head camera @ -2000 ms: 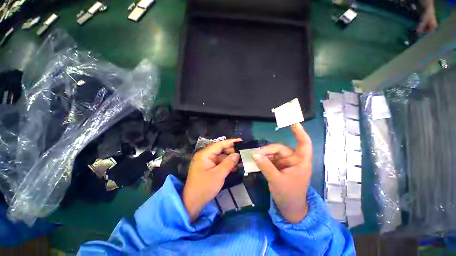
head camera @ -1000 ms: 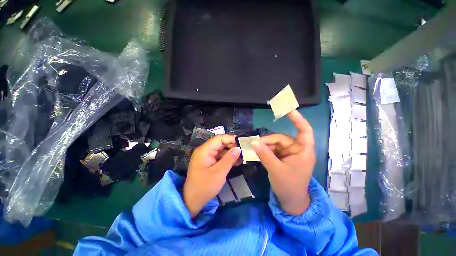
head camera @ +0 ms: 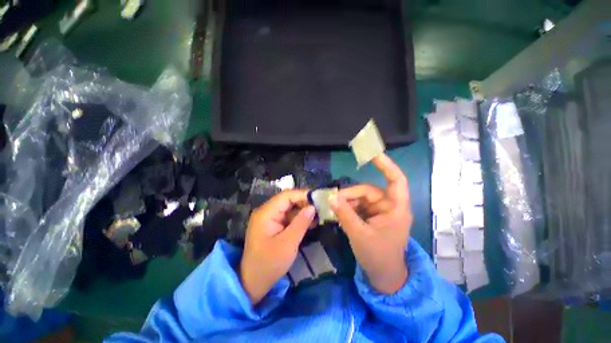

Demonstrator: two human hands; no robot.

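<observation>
My left hand pinches a small black part between thumb and fingers; only its dark edge shows. My right hand pinches a pale square between thumb and finger, and the square touches the black part. A second pale square sticks to the raised fingertip of my right hand, tilted. A heap of small black parts lies left of and behind my hands. Two pale pieces lie side by side just below my hands, partly hidden by the sleeves.
A black tray lies beyond my hands. A crinkled clear bag is at left. At right stand columns of overlapping pale squares, a clear plastic sleeve and translucent stacked trays. A pale rail slants at upper right.
The pale square in my right hand has moved from lying apart to meeting the black part in my left. The square on my raised fingertip has turned and tilted. The view has shifted slightly.
</observation>
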